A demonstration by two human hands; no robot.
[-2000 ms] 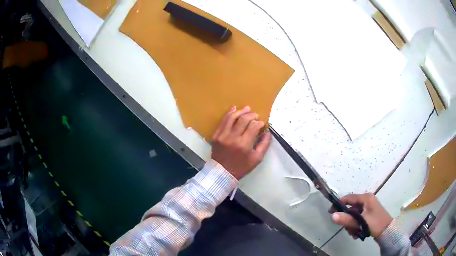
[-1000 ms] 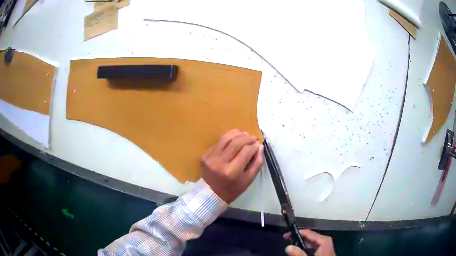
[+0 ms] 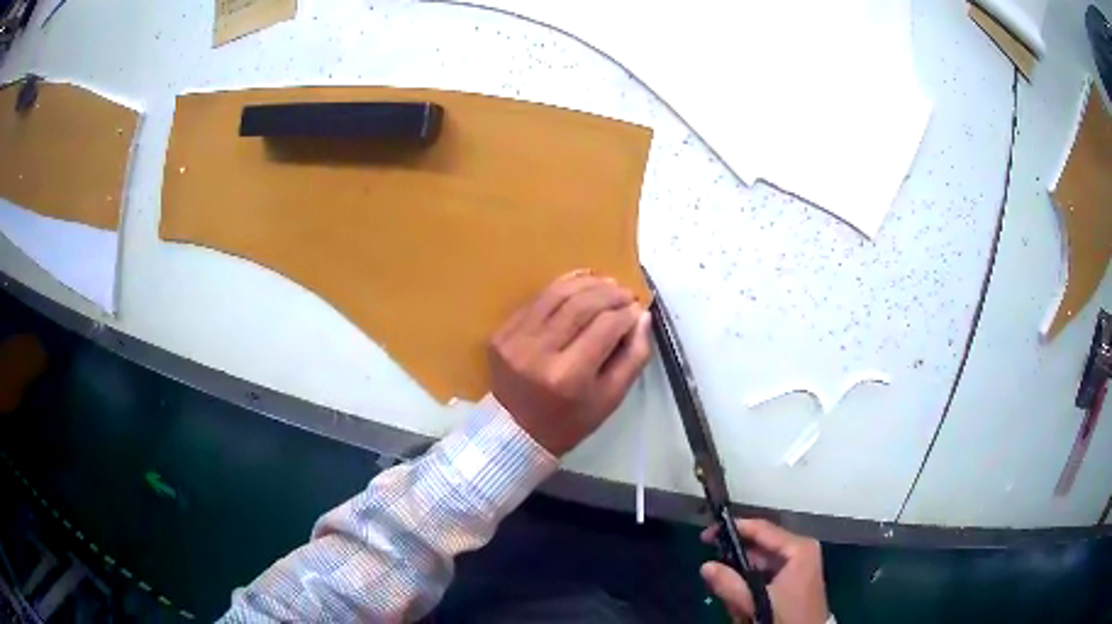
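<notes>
The tan-orange card pattern [image 3: 402, 232] lies flat on the white table, with thin white cloth edges showing at its lower rim. A dark weight bar [image 3: 342, 121] rests near its top. My left hand [image 3: 571, 360] grips the pattern's lower right corner with bunched fingers; fingertips are on top and the thumb is at the edge. My right hand [image 3: 771, 570] holds the shears [image 3: 693, 421] by the handle, at the bottom edge. The blades look nearly closed, with their tips at the pattern's right edge beside my left fingers. A narrow white strip [image 3: 641, 427] hangs below my left hand.
White offcuts [image 3: 823, 396] lie right of the shears. Large white panels [image 3: 780, 85] lie behind. Another tan pattern [image 3: 61, 152] with a clamp is at left; a curved one [image 3: 1085, 207] is at right, near a dark clamp [image 3: 1097, 360]. The table's dark edge [image 3: 293, 408] runs in front.
The view has turned since two seconds ago, so the pattern lies more level, then shifted slightly. The white strip shows longer below my left hand. Both hands keep their holds.
</notes>
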